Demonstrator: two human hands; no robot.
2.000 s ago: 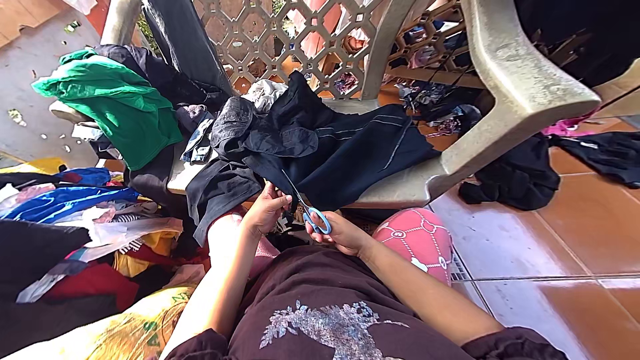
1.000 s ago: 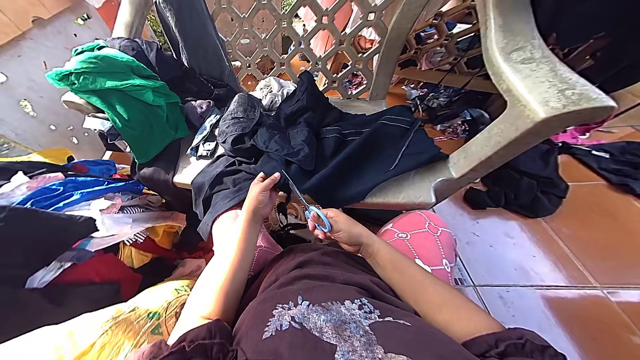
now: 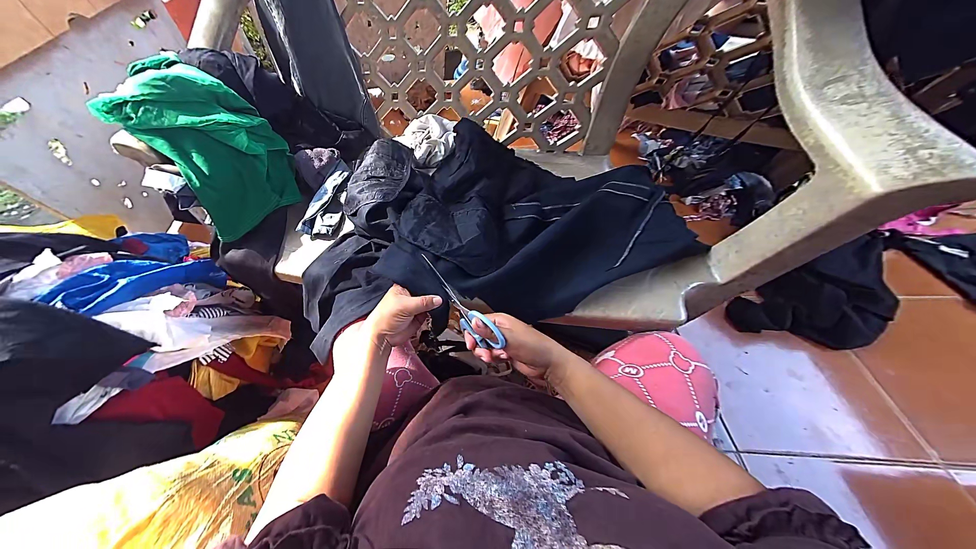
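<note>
A pair of scissors with light blue handles (image 3: 484, 330) is in my right hand (image 3: 515, 345), its blades pointing up and left over the dark cloth. My left hand (image 3: 402, 314) is just left of the scissors, thumb against the curled fingers at the edge of the dark navy cloth (image 3: 564, 252); whether it pinches the cloth or a small piece is too small to tell. The cloth, with pale seam lines, lies heaped on the seat of a plastic chair (image 3: 648, 301) in front of my knees. A crumpled white cloth (image 3: 428, 139) lies behind it.
A green cloth (image 3: 206, 145) hangs over the chair's left arm. Mixed cloth scraps (image 3: 168, 305) are piled at the left, beside a yellow printed sack (image 3: 206, 480). The chair's right arm (image 3: 846, 137) rises close by. A black cloth (image 3: 827, 297) lies on the tiled floor (image 3: 915, 366).
Both hands stay close together over the cloth's near edge, the scissors still in my right hand. The view has shifted slightly.
</note>
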